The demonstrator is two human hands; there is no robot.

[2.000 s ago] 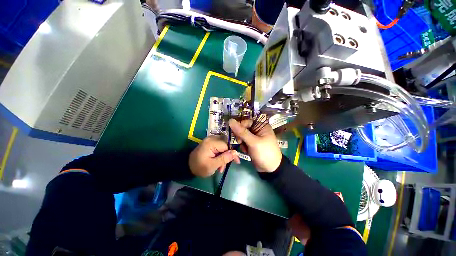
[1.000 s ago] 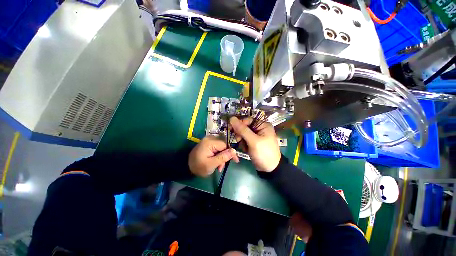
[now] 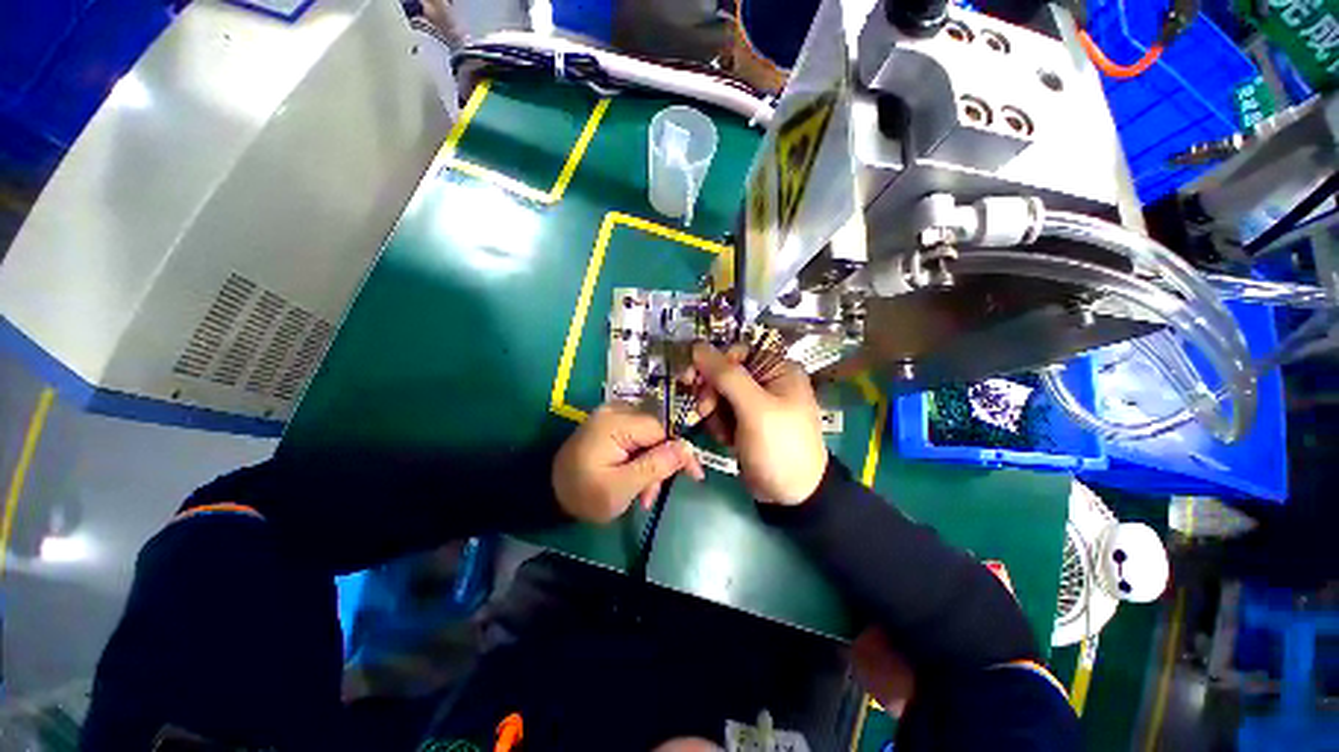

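Note:
A black cable [image 3: 657,517] runs from the fixture down over the front edge of the bench. My left hand [image 3: 614,463] pinches the cable between thumb and fingers, just in front of the fixture. My right hand [image 3: 773,426] is at the right front of the silver fixture [image 3: 634,345], its fingertips closed at the cable's upper part. Thin brownish wire ends [image 3: 765,353] show beside the right fingers. The cable's tip is too small to tell. The machine head [image 3: 955,132] with its warning guard [image 3: 795,165] stands over the fixture's right side.
A clear cup [image 3: 680,165] stands behind the fixture. A blue parts bin [image 3: 1010,453] is right, under clear tubing [image 3: 1175,272]. A white fan [image 3: 1082,566] is at the right bench edge. An off-white cabinet [image 3: 220,191] stands left. Pale conduit [image 3: 668,85] runs along the rear.
My right fingertips have shifted slightly at the fixture. My left hand keeps its pinch on the cable with almost no movement. The view has shifted a little.

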